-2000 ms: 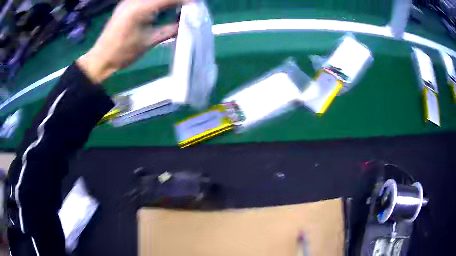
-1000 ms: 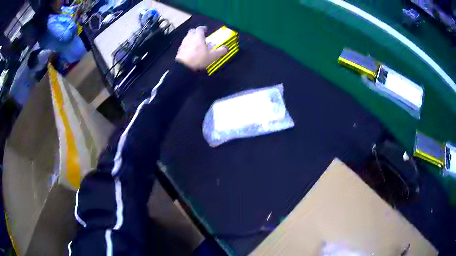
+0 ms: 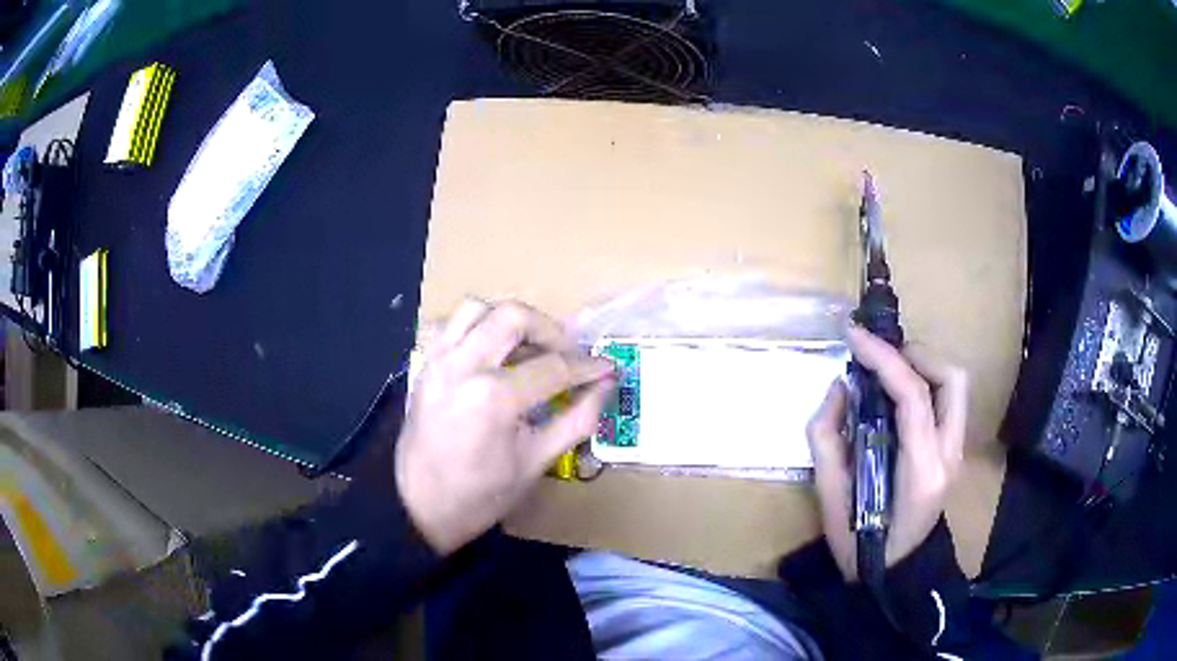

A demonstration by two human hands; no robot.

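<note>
A white power bank casing lies on the cardboard mat, with clear plastic behind it. A green circuit board sits at its left end. My left hand is at that end, fingertips at the board, mostly covering a yellow-edged battery cell. Whether the fingers pinch the leads is hidden. My right hand holds the black soldering iron upright in the picture, its tip pointing away from me, beside the casing's right end.
A bagged casing lies on the black mat at left, near stacked yellow-edged cells and another cell. A black fan stands behind the cardboard. A solder spool is at right. A carton is at lower left.
The view has swung back to the cardboard. My left hand has moved from the stacked cells to the casing. My right hand now shows, holding the iron. One cell lies apart from the stack.
</note>
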